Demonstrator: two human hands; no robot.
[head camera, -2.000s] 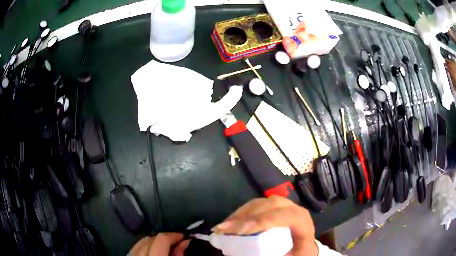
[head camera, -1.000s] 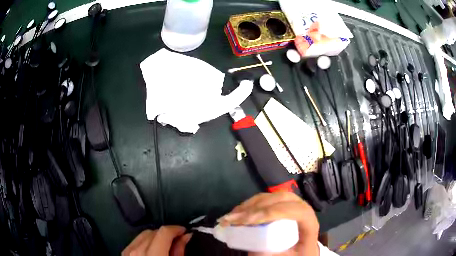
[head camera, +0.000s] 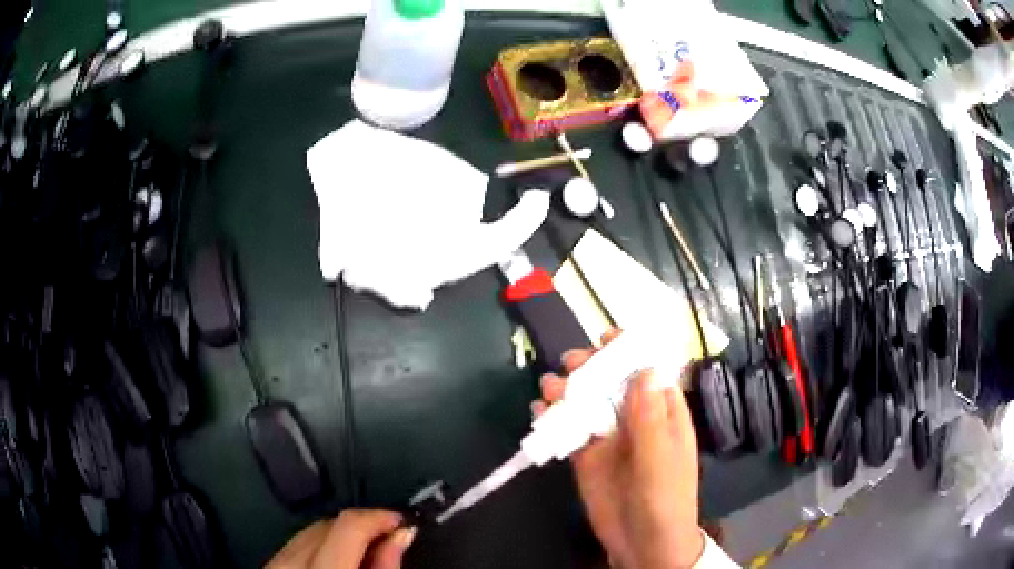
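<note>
My right hand (head camera: 639, 467) holds a small white glue bottle (head camera: 595, 395) tilted, its long fine tip pointing down left. The tip is at or very near a small black part (head camera: 423, 506) at the fingertips of my left hand (head camera: 350, 539), low in the picture. My left hand is cut off by the bottom edge. A thin black stem (head camera: 346, 389) runs up from near that hand to a crumpled white cloth (head camera: 400, 211). Whether tip and part touch is not clear.
Stemmed black units (head camera: 284, 453) lie at left; more lie at right and in a clear ribbed tray (head camera: 890, 89). A green-topped bottle (head camera: 409, 61), two-hole tin (head camera: 569, 83), carton (head camera: 695, 78), cotton swabs (head camera: 684, 247), black-red tool (head camera: 545, 317) and pale pad (head camera: 623, 278) lie ahead.
My right hand has turned and risen. The bottle has swung from nearly level to steeply tilted, and its tip is more visible. My left hand stays low, at the small part.
</note>
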